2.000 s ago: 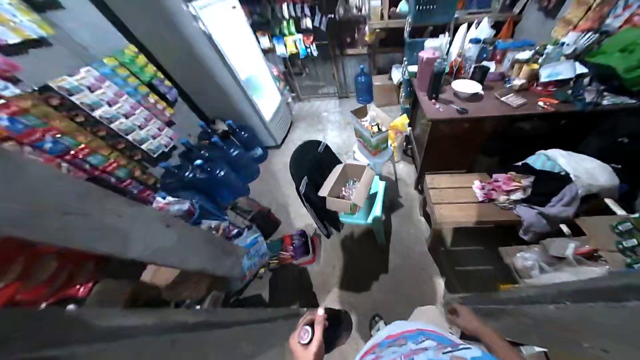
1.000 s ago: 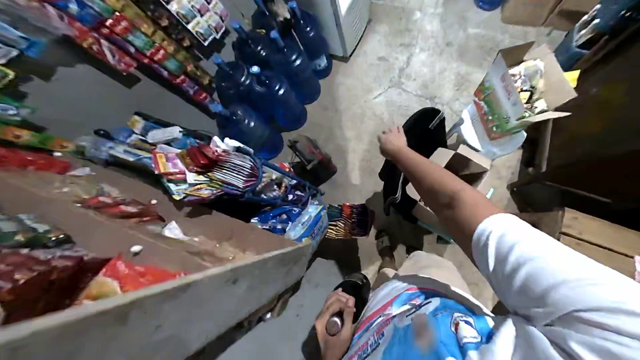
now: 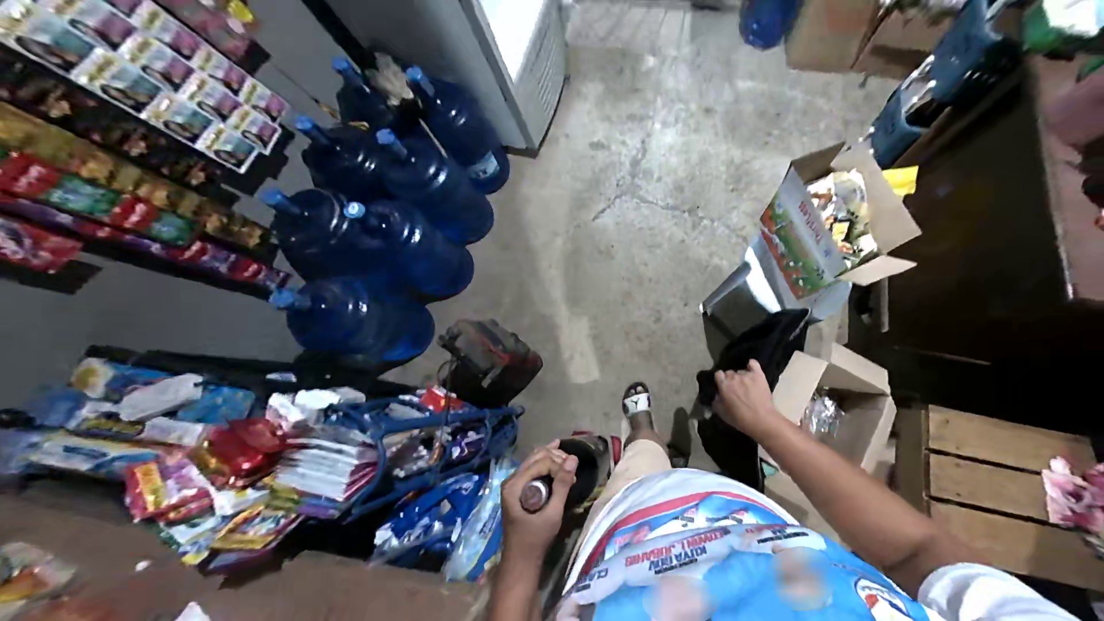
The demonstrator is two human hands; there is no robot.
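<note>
My left hand (image 3: 533, 492) is closed around a dark cylindrical handle (image 3: 535, 495), its round end facing up; a dark rounded thing lies just beyond the fingers. At the right, my right hand (image 3: 743, 398) grips the edge of a black cloth-like item (image 3: 759, 349), which hangs beside an open cardboard box (image 3: 862, 414) with clear plastic-wrapped things in it. Farther forward, another open carton (image 3: 798, 237) full of small packets rests on a light stool or container.
Several blue water jugs (image 3: 435, 185) stand at the left near a white refrigerator (image 3: 517, 78). A blue rack (image 3: 431, 423) of packaged goods is close on my left. A dark red-and-black case (image 3: 490, 358) sits on the floor. A slatted wooden bench (image 3: 1009, 483) is at the right.
Two seconds ago the black item stood beside the box on the green stool, with my right hand away from it; now my right hand holds it. The view has tilted down and shifted forward.
</note>
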